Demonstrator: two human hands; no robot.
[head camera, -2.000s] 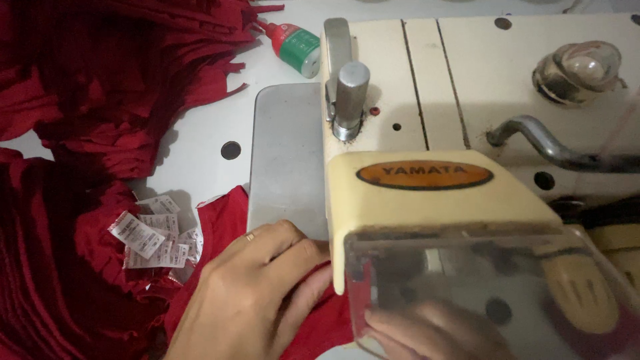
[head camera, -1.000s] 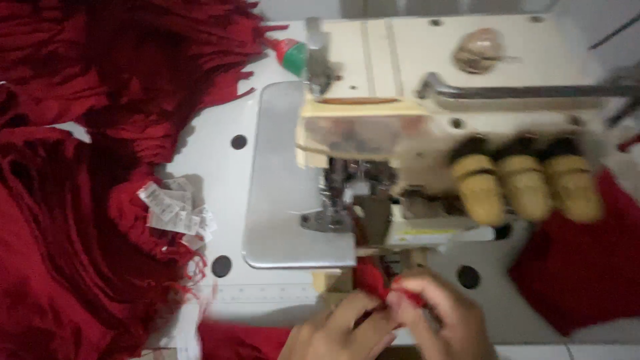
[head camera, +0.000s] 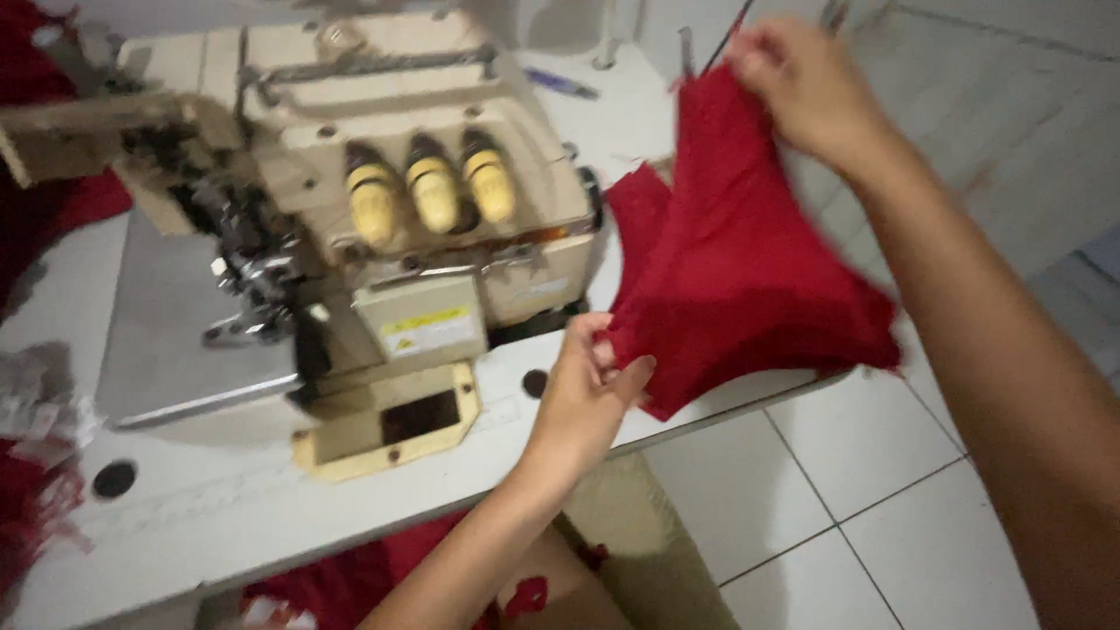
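Note:
A piece of red fabric (head camera: 744, 271), cut in a garment shape, spreads between my hands at the table's right end. My left hand (head camera: 595, 385) pinches its lower left corner. Higher up, my right hand (head camera: 787, 79) grips its narrow top end with bent fingers. Left of the fabric stands a cream overlock sewing machine (head camera: 542, 201) with several yellow tension knobs (head camera: 433, 194). The presser foot area (head camera: 254, 324) is uncovered, with no cloth visible under it. Part of another red piece (head camera: 639, 210) shows behind the held one.
A grey metal plate (head camera: 201, 350) lies left of the needle area. White labels (head camera: 39, 394) and red fabric (head camera: 26, 525) are at the left edge. A blue pen (head camera: 560, 83) rests behind the machine. The table edge (head camera: 691, 420) runs above a tiled floor (head camera: 787, 499).
Both hands have moved right, away from the machine's front, and now spread red fabric. The machine's front cover, in place two seconds ago, is swung aside. The view has swung right.

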